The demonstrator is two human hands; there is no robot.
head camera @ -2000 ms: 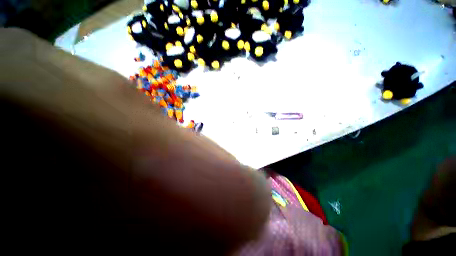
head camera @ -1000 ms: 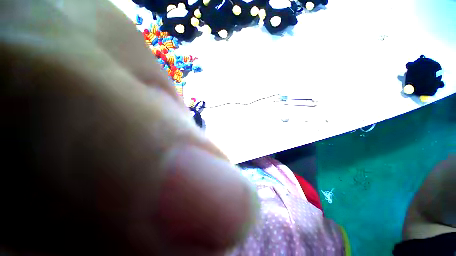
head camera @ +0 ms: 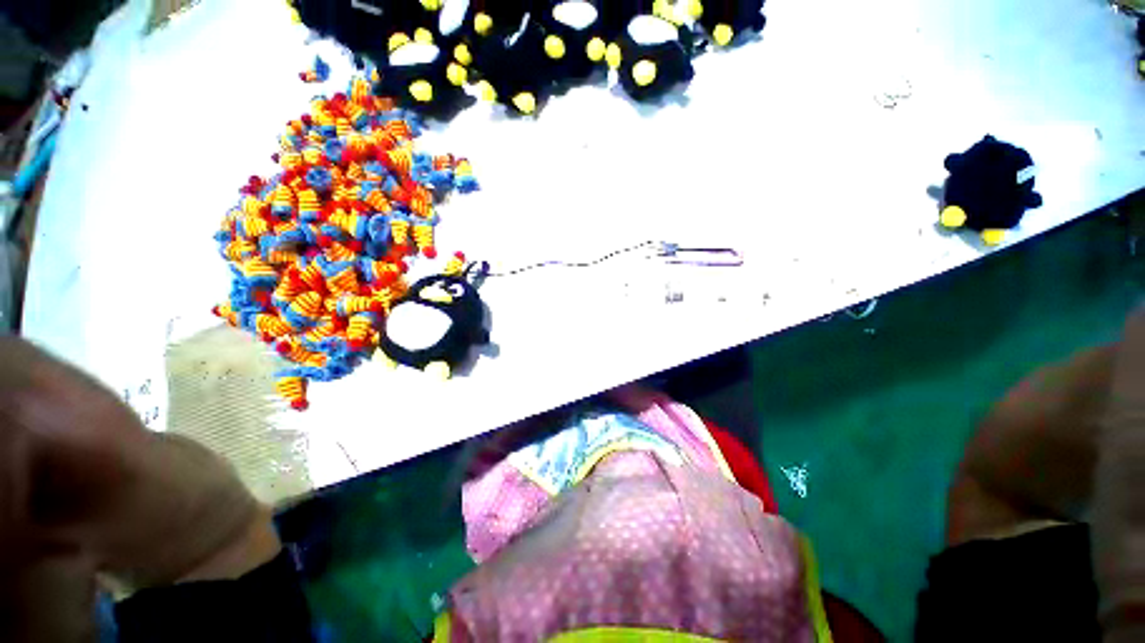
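Note:
A plush penguin (head camera: 418,324) lies belly up on the white table beside the hat pile, with a small striped hat (head camera: 455,265) at its head. A thin dark thread (head camera: 565,263) runs from its head to the snips (head camera: 703,256). Striped knitted hats (head camera: 333,214) lie in a loose pile. My left hand (head camera: 119,465) is large and blurred at the left edge, near the camera. My right hand (head camera: 1036,440) is blurred and cut off at the right edge. Both are away from the penguin; their fingertips and any grip cannot be made out.
Several penguins (head camera: 515,57) lie heaped at the back of the table (head camera: 603,163). One dark penguin (head camera: 992,185) lies alone at the right. Brown corrugated cardboard (head camera: 239,408) lies at the left table edge. The pink dotted apron (head camera: 640,540) covers my lap above the green floor (head camera: 866,440).
My left hand has moved from covering much of the picture to the left edge, uncovering the penguin, hat pile and cardboard. The thread to the snips was not visible two seconds ago.

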